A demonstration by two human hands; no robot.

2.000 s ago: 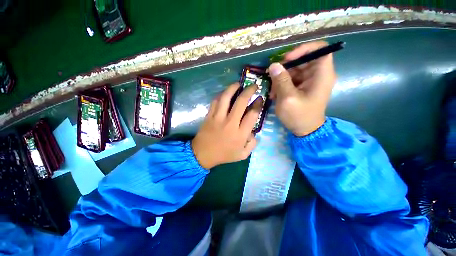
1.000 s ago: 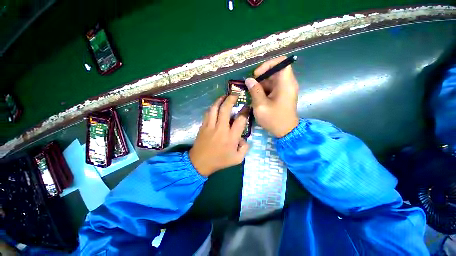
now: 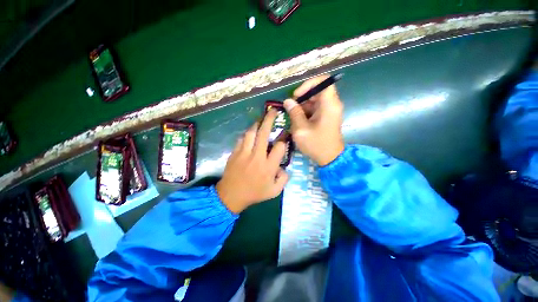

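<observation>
An open phone unit (image 3: 279, 120) with a dark red frame and green board lies on the bench, partly covered by both hands. My left hand (image 3: 251, 171) rests on it, fingers on its face and left side. My right hand (image 3: 318, 127) grips a slim black pen-like tool (image 3: 320, 88) at the unit's upper right; the tool's tip is hidden by the fingers. A long pale sticker sheet (image 3: 304, 212) with rows of small marks runs from under the hands towards my lap. Whether a small piece is at the tip, I cannot tell.
A single phone unit (image 3: 176, 151) lies left, with stacked units (image 3: 111, 174) on pale-blue paper (image 3: 105, 230) beyond. A black parts tray (image 3: 23, 248) is far left. A worn whitish strip (image 3: 236, 88) borders the green belt carrying units (image 3: 108, 72). A dark fan (image 3: 501, 233) and a neighbour's blue sleeve (image 3: 519, 124) are right.
The belt units have moved right, and another has come into view at the top. My hands stay at the phone unit; the right hand and tool sit closer to it than at first.
</observation>
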